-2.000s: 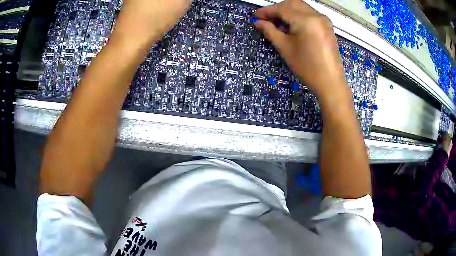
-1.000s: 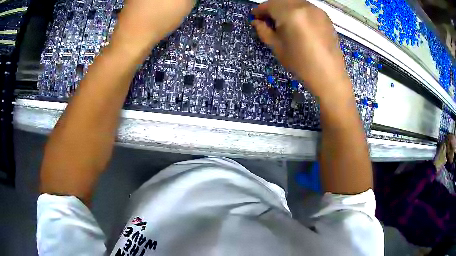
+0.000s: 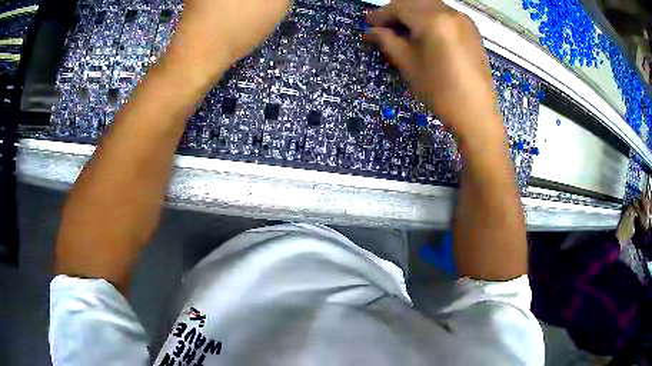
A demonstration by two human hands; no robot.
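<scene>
The long dark PCB panel lies in front of me, covered in dense white markings and dark chips. My right hand is over its far edge, with a small blue component at the thumb and forefinger tips. My left hand is over the panel's far side, cut off by the top edge of the picture, so its fingers are hidden. Several blue components stand on the panel near my right forearm and at its right end. Their leads are too small to see.
The near conveyor rail and far rail border the panel. A pale conveyor bed lies right of it. A blue pile covers the far shelf. A black rack stands left. A person in dark checked sleeves is at right.
My left hand has shifted slightly to the right. My right hand has stayed at nearly the same spot with only small finger and wrist movement. The other person's hands have moved a little.
</scene>
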